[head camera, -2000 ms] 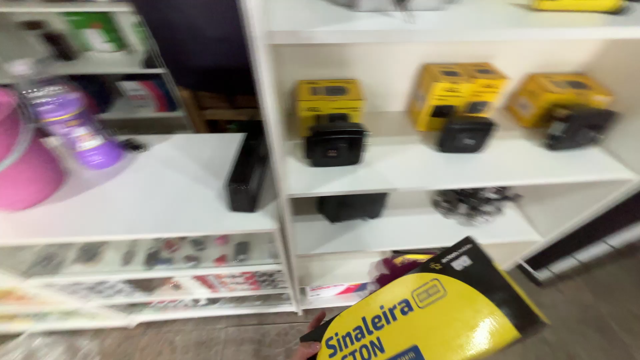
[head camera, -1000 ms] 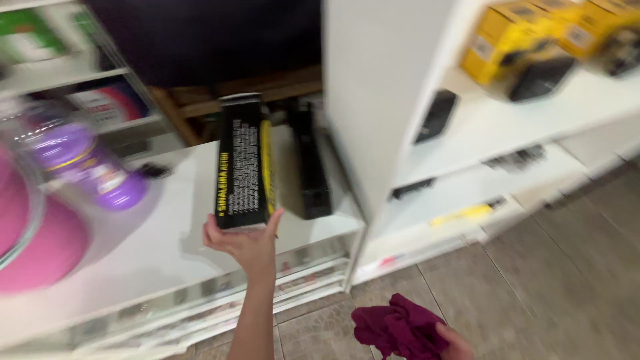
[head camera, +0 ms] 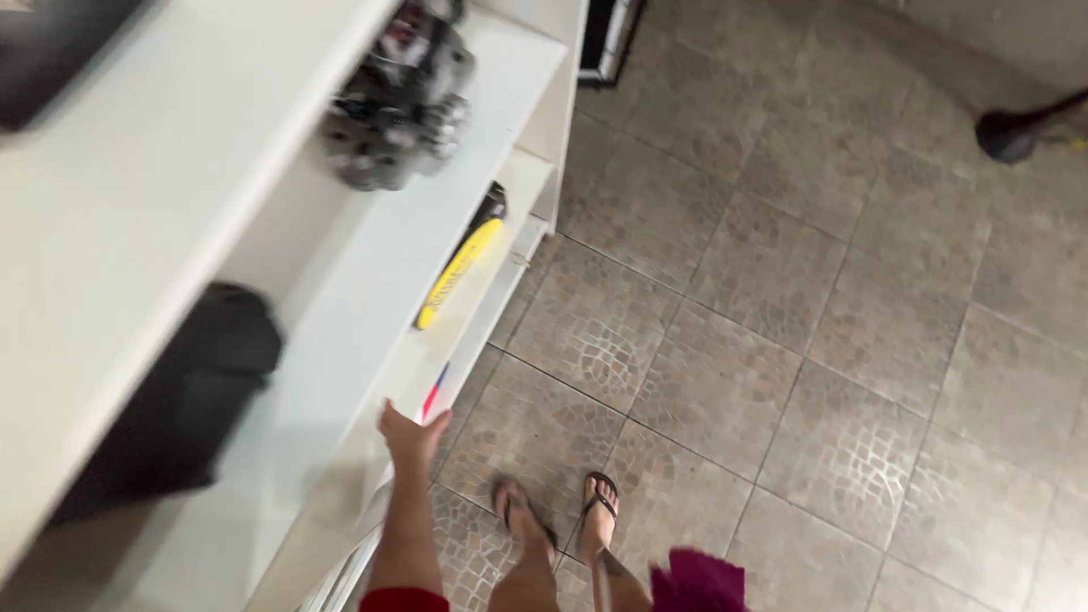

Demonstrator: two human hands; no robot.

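Note:
My left hand point(head camera: 411, 432) reaches to the edge of a lower white shelf point(head camera: 374, 416), with nothing seen in it; its fingertips are partly hidden at the shelf. A flat item with a red and blue edge point(head camera: 434, 393) lies just beyond it. Further along the shelf is a yellow and black package point(head camera: 461, 272) bearing writing. At the bottom edge of the view hangs a magenta cloth point(head camera: 699, 581); the right hand that held it earlier is out of view. Blurred metal parts point(head camera: 395, 110) and a black object point(head camera: 183, 399) rest on the shelf above.
The white shelving unit point(head camera: 212, 204) fills the left side, a dark object point(head camera: 51, 51) at its top corner. My sandalled feet point(head camera: 598, 506) stand on the tiled floor point(head camera: 731, 357) beside it. A dark rounded base point(head camera: 1007, 136) stands at the upper right.
The view has swung right and down to the low shelves and floor. My left hand has let go of the black and yellow box it held on the white counter, and is now at the lower shelf.

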